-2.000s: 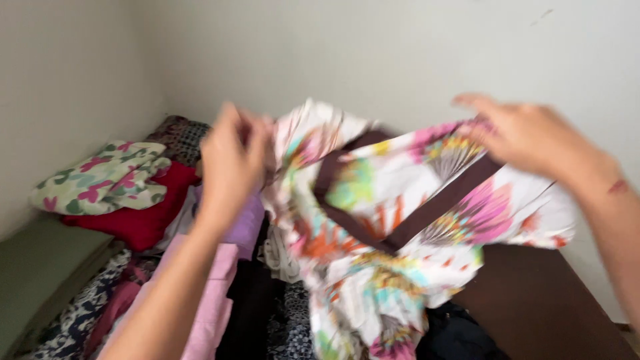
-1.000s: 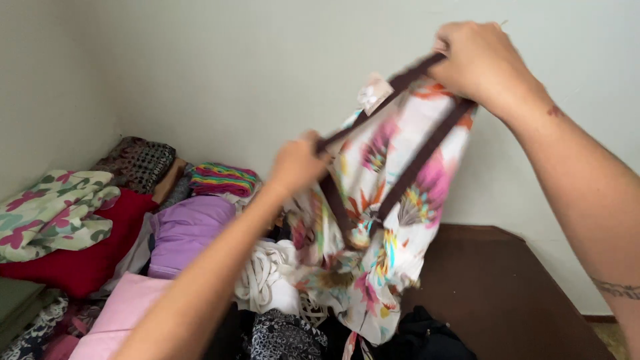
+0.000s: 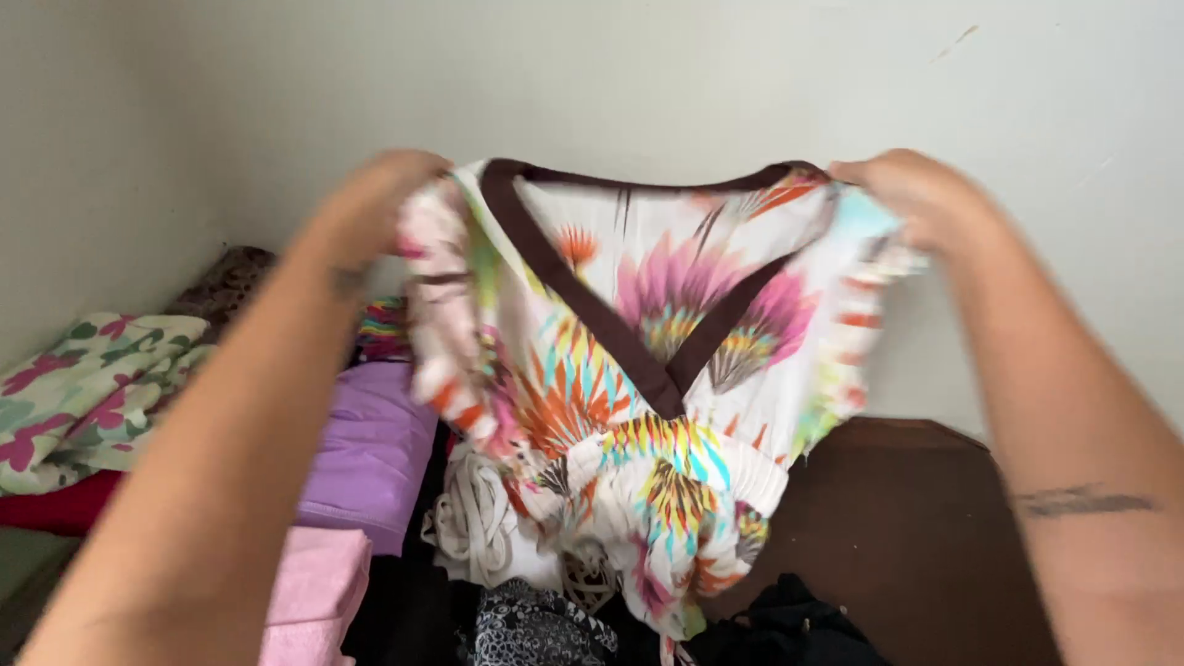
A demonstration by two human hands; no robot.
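A white blouse with a bright floral print and a dark brown V-neck trim hangs spread between my two hands. At its left shoulder my left hand grips the fabric. My right hand pinches the opposite shoulder beside the neckline. The neckline faces me, and the lower part below the gathered waist hangs bunched over the clothes beneath. Both hands are somewhat blurred, and their fingertips are partly hidden.
Folded clothes lie at the left: a floral fleece, a purple garment and a pink one. White cords, a black-and-white patterned cloth and black clothing lie below the blouse. A brown surface meets the pale wall.
The blouse hung folded and slanted between my hands; now it is spread wide with its neckline level. My right hand has come down and my hands are farther apart.
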